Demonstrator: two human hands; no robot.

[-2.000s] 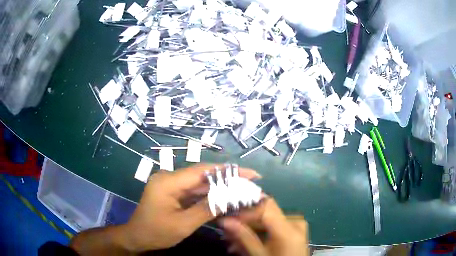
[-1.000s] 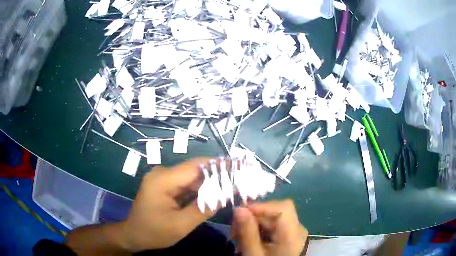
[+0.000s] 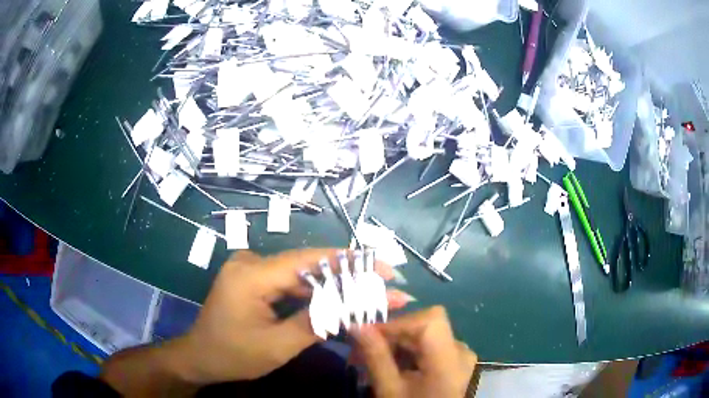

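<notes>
My left hand (image 3: pixel 249 319) holds a fanned bunch of tagged metal rods (image 3: pixel 348 301) at the bench's near edge. The rod ends point up and the white tags hang side by side below them. My right hand (image 3: pixel 416 350) is at the lower right of the bunch, its thumb and fingertips pinched at the bottom of the tags. Whether those fingertips grip a rod is hidden. A large pile of tagged rods (image 3: pixel 311 101) lies beyond my hands on the dark green bench top.
At right lie a steel ruler (image 3: pixel 573 272), a green tool (image 3: pixel 585 221) and black-handled scissors (image 3: pixel 630 249). Clear boxes with tagged pieces (image 3: pixel 602 109) stand behind them, near a purple-red tool (image 3: pixel 532 47). Clear compartment boxes (image 3: pixel 43 78) stand at left. A white bin (image 3: pixel 105 295) is below the edge.
Since two seconds ago, several tagged rods have come to lie on the bench just beyond my hands. The bunch looks narrower than one second ago. The whole view has shifted slightly.
</notes>
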